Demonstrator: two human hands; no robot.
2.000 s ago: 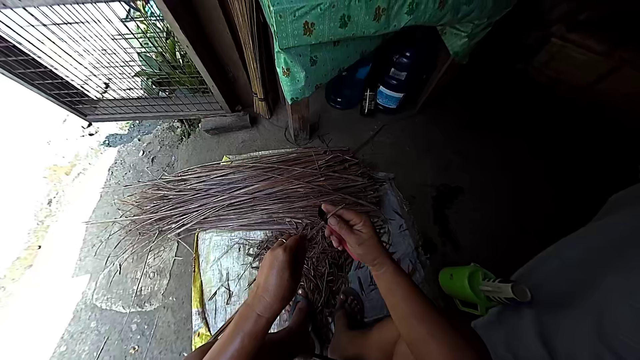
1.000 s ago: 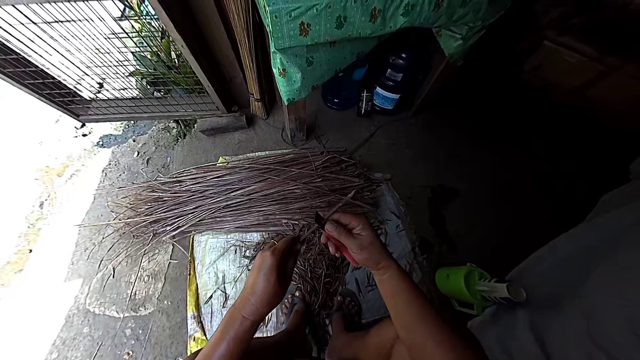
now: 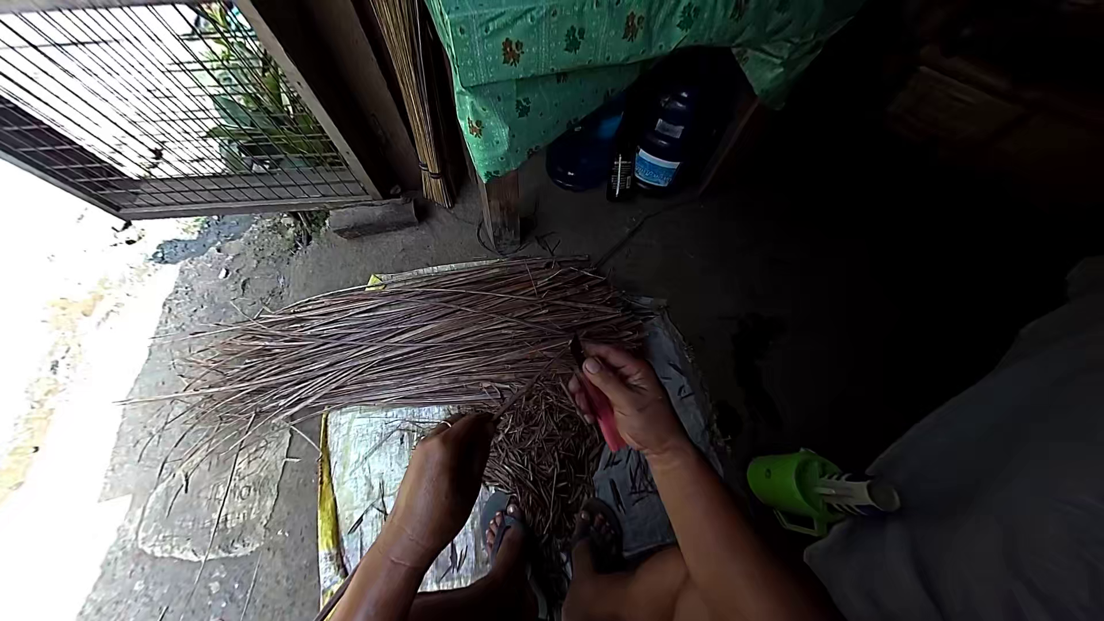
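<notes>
My right hand (image 3: 625, 398) is closed on a red-handled knife (image 3: 606, 418), whose short dark blade shows by the thumb and forefinger. My left hand (image 3: 457, 453), lower and to the left, grips a thin dried stalk (image 3: 526, 390) that slants up toward the blade. Another length of stalk shows behind my left forearm. Beyond both hands lies a wide heap of long dried brown stalks (image 3: 414, 332), spread sideways. Short cut scraps (image 3: 552, 457) are piled below and between my hands, on a pale woven sack (image 3: 379, 483) with a yellow edge.
My sandalled feet (image 3: 595, 526) stand at the scrap pile. A green plastic pitcher (image 3: 789, 487) is at the right. Ahead are a table with a green patterned cloth (image 3: 552, 52), a blue water bottle (image 3: 664, 147) beneath it, a bundle of sticks (image 3: 423, 112) and a wire-mesh gate (image 3: 241, 203).
My hands stay near the scrap pile with small shifts. The red handle shows more plainly below my right hand now than two seconds ago.
</notes>
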